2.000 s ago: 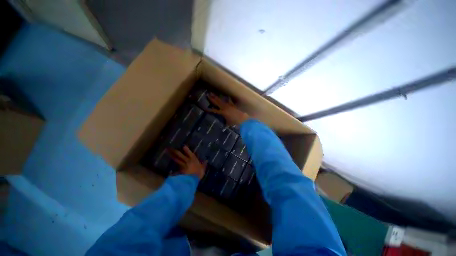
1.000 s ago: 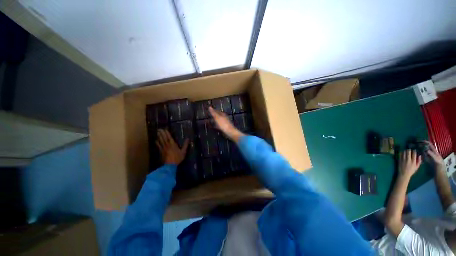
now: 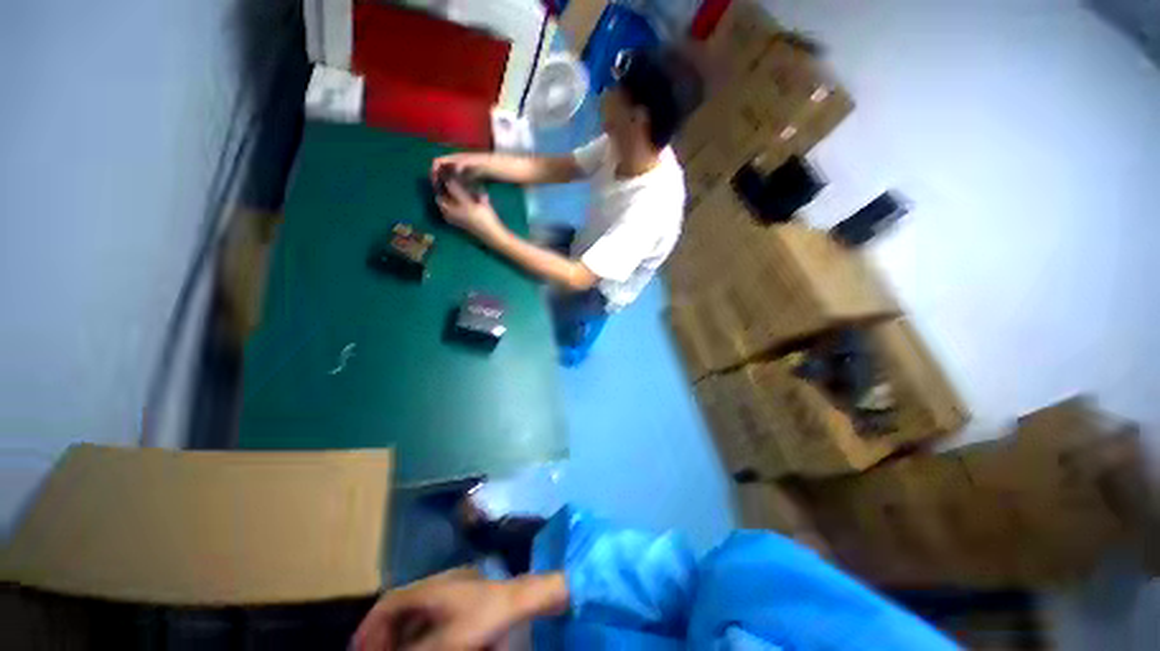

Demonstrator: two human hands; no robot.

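The open shipping carton [image 3: 216, 521] is at the lower left, cut off by the frame. One flap is raised and the dark inside shows only as a strip. My right hand [image 3: 445, 613] is at the bottom edge by the carton's near right corner, blurred and partly cut off. Its fingers look bent, and whether it holds anything cannot be told. My left hand is out of the picture. A small black box [image 3: 480, 319] and another dark box with a brownish top [image 3: 405, 251] lie apart on the green bench [image 3: 394, 407].
A coworker [image 3: 630, 223] in a white T-shirt sits at the bench's right side, both hands on a dark box [image 3: 458, 185]. Red rollers [image 3: 426, 76] and a white fan [image 3: 557, 89] are beyond. Stacked brown cartons [image 3: 776, 286] with black items on top line the right wall.
The view has swung right, from over the carton to the bench and coworker. My left hand has left the picture. My right hand is now at the carton's edge instead of over the packed boxes.
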